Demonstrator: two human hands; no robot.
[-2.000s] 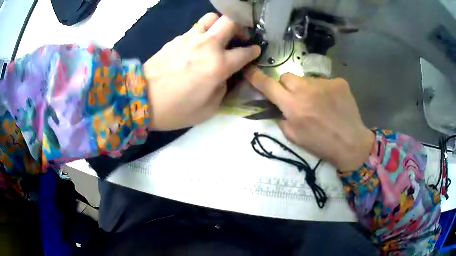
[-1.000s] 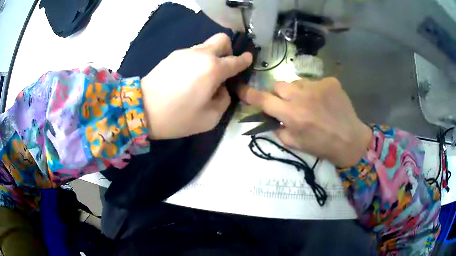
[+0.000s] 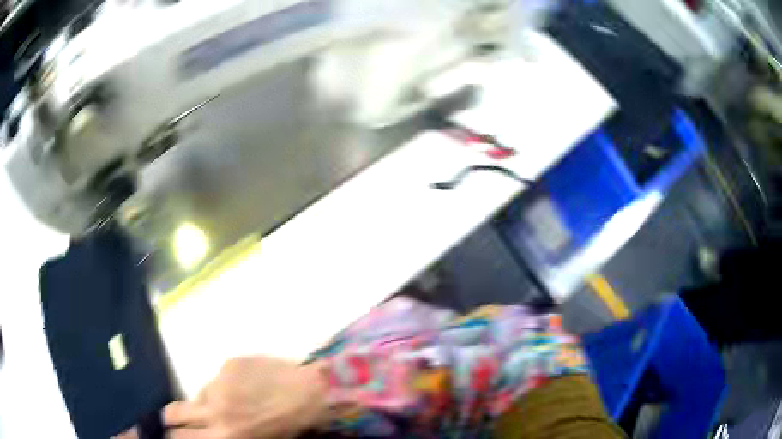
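A dark fabric panel (image 3: 94, 321) lies at the left, beside the sewing machine bed, with a small pale sticker (image 3: 117, 351) on it. My right hand (image 3: 257, 399) is blurred at the bottom left, its fingertips at the panel's lower right edge near a narrow dark strip (image 3: 152, 422). Whether the fingers grip the fabric cannot be told. No thread snips can be made out. My left hand cannot be made out. The sewing machine (image 3: 257, 39) spans the upper left, with a bright lamp spot (image 3: 190, 244) on its bed by the yellow strip (image 3: 214, 273).
The white tabletop (image 3: 360, 231) runs diagonally to the upper right. A red-and-black item (image 3: 493, 150) and a curved black cord (image 3: 480, 171) are near its far end. Blue bins (image 3: 583, 184) with dark pieces stand beyond the table edge; another blue object (image 3: 669, 360) is at lower right.
The view has swung to the right and is blurred. The panel and my right hand now appear at the left and lower left. My left hand and the looped cord are no longer visible.
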